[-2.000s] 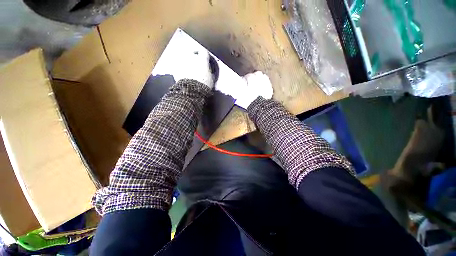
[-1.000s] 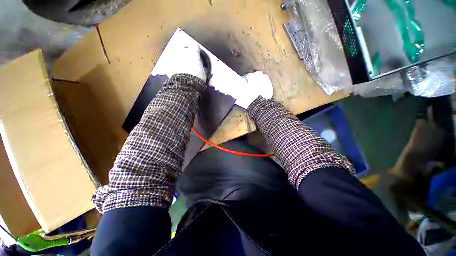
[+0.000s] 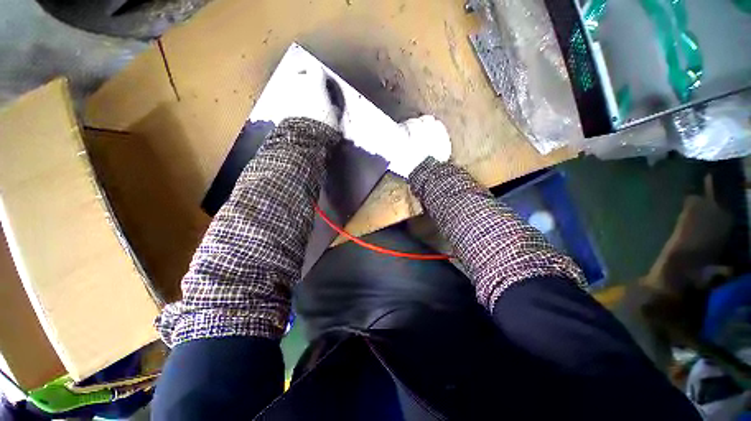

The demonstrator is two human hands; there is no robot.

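A flat panel (image 3: 236, 163) lies slanted on the cardboard-covered bench, matte black at its near end and bright silver-white with a ragged border at its far end. My left hand (image 3: 303, 97), in a white glove, is on the bright area, closed around a dark rounded tool (image 3: 334, 92) that is mostly hidden by the glove. My right hand (image 3: 423, 141), also in a white glove, holds the panel's right edge; its fingers are hard to make out against the bright metal. A red-orange hose (image 3: 377, 250) runs from beneath my left sleeve across my lap.
A large open carton (image 3: 78, 234) stands at left, with a green-handled tool (image 3: 70, 398) below it. Dark dust marks the bench cardboard (image 3: 449, 66). A black-rimmed framed panel (image 3: 590, 74) lies on clear plastic (image 3: 535, 103) at right. A blue bin (image 3: 568, 222) is below the bench edge.
My left hand and the dark tool have moved a little up and left across the bright area, with the sleeve and hose end following. My right hand stays at the panel's edge.
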